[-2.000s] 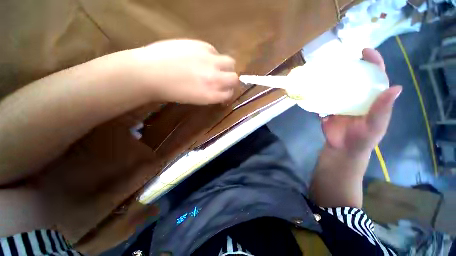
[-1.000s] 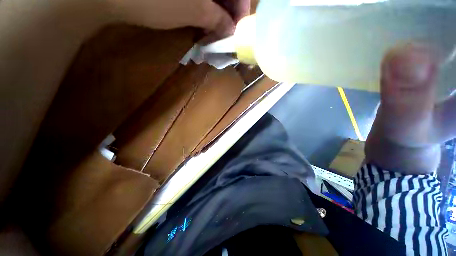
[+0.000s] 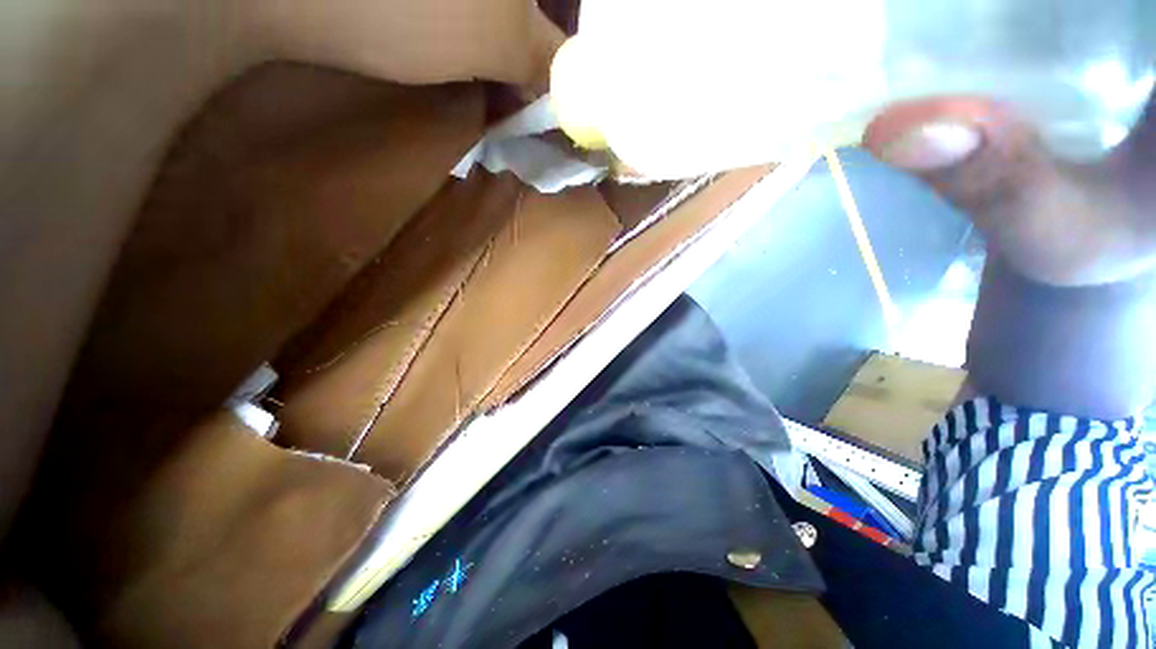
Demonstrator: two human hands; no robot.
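Note:
A brown bag body panel [image 3: 190, 533] lies in front of me, with brown layers under its edge. Pale lining [image 3: 545, 162] shows crumpled at a notched corner, and more pale lining shows at a lower-left notch. My left hand [image 3: 431, 38] is at the top, very close and partly cut off. Its fingers pinch the panel edge by the lining, with the fingertips partly hidden. My right hand [image 3: 1014, 178] holds a translucent glue bottle [image 3: 761, 89], overexposed and cut off by the top edge. Its yellowish collar is beside my left fingers, and its white nozzle points into the lining.
The white table edge [image 3: 507, 431] runs diagonally below the brown layers. My dark grey apron [image 3: 609, 507] is against it. A grey floor with a yellow line [image 3: 862, 228], a carton [image 3: 894, 406] and a white perforated rack [image 3: 862, 456] show at right.
Both hands and the bottle appear larger and closer than two seconds ago, and the pale lining has come into view. Since one second ago, the bottle has shifted slightly left and my right thumb has turned.

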